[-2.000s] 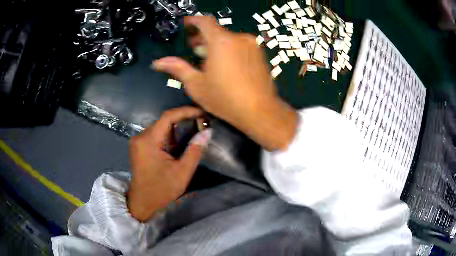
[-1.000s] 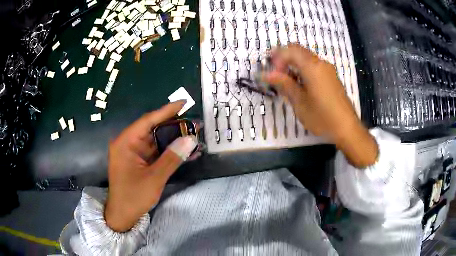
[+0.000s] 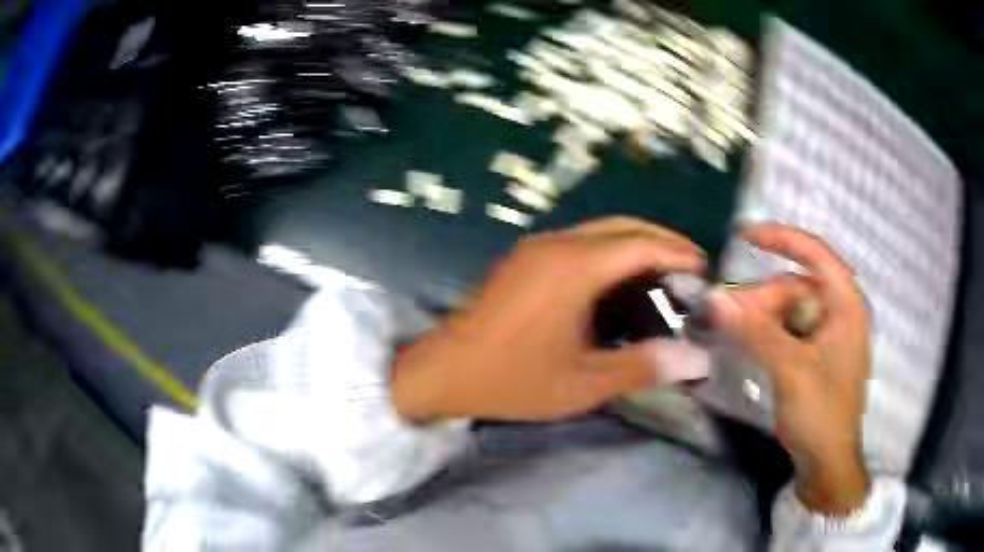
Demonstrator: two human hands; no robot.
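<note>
My left hand (image 3: 550, 323) holds a small black glossy housing (image 3: 637, 311) between thumb and fingers, near the middle of the view. My right hand (image 3: 809, 345) is just right of it, its fingertips at the housing's right side. Blur hides whether the right fingertips hold a part. The large white sheet (image 3: 863, 205) with rows of small parts lies behind and right of my right hand. A blurred heap of cream-white pads (image 3: 637, 81) lies beyond my hands. Several loose pads (image 3: 432, 192) lie left of the heap.
A tangled heap of shiny metallic parts (image 3: 286, 97) lies at the upper left. Black trays (image 3: 173, 140) stand at the far left, with a blue bin edge (image 3: 32, 76) beside them. Grey floor with a yellow line (image 3: 103, 329) shows at the lower left.
The view has swung left. My left hand still holds the housing. My right hand has left the sheet and come to the housing. The view is more blurred.
</note>
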